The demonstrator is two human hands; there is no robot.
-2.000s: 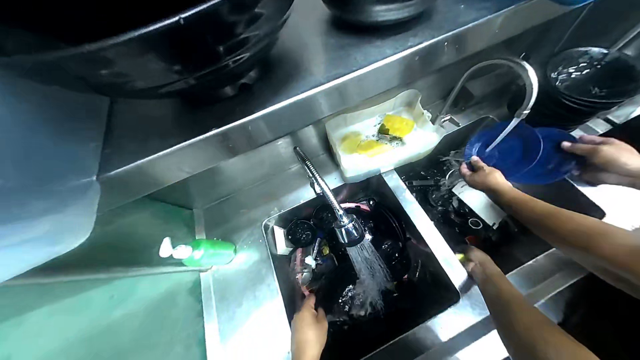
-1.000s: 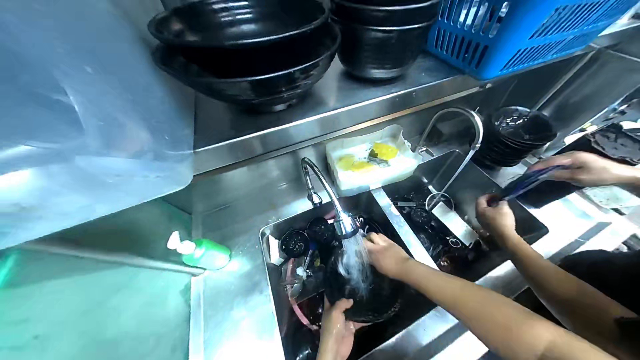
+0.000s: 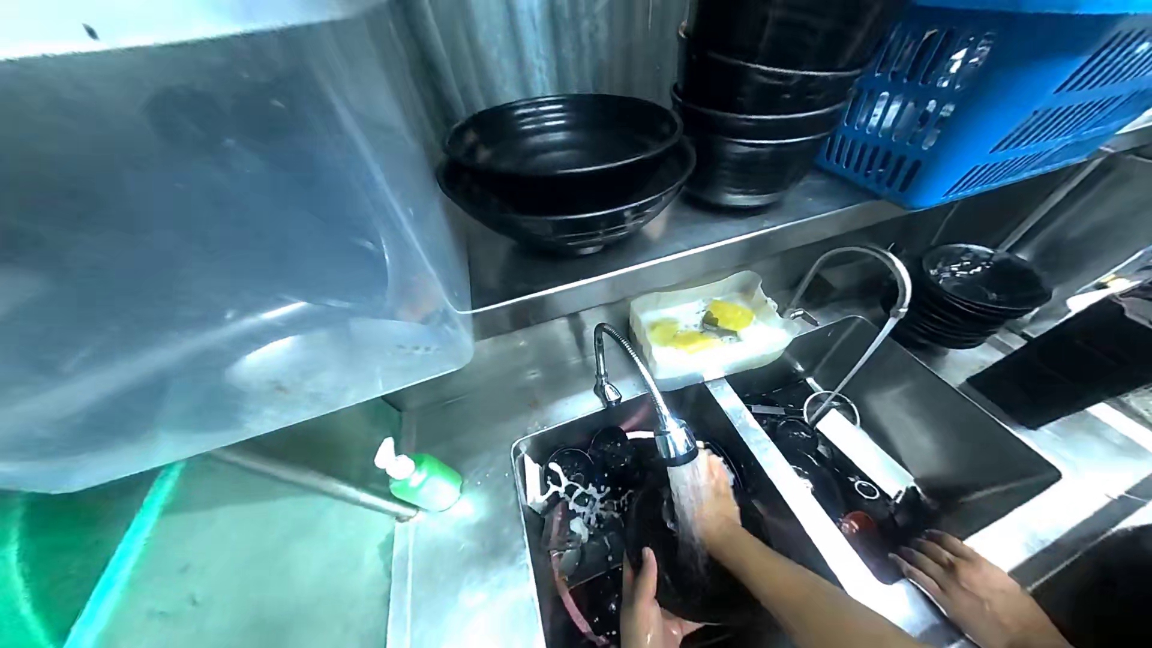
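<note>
My left hand (image 3: 650,605) grips the lower left edge of a black dish (image 3: 670,567) in the left sink basin. My right hand (image 3: 711,499) is on the upper part of the same dish, under water running from the flexible faucet (image 3: 675,441). Its fingers are partly hidden by the stream and the faucet head. Around the dish, the basin holds other dark dishes, white foam (image 3: 585,504) and a pink hose-like strip (image 3: 565,585).
A co-worker's hand (image 3: 967,576) rests at the right basin's near edge. A white tray with yellow sponges (image 3: 729,315) sits behind the faucets. Black bowls (image 3: 567,171) and a blue basket (image 3: 972,108) stand on the shelf above. A green soap bottle (image 3: 427,481) is left; stacked black plates (image 3: 976,292) are right.
My right hand has moved from the divider between the basins to the black dish under the faucet. The co-worker's blue plate is no longer in view. The view has shifted, showing more of the shelf.
</note>
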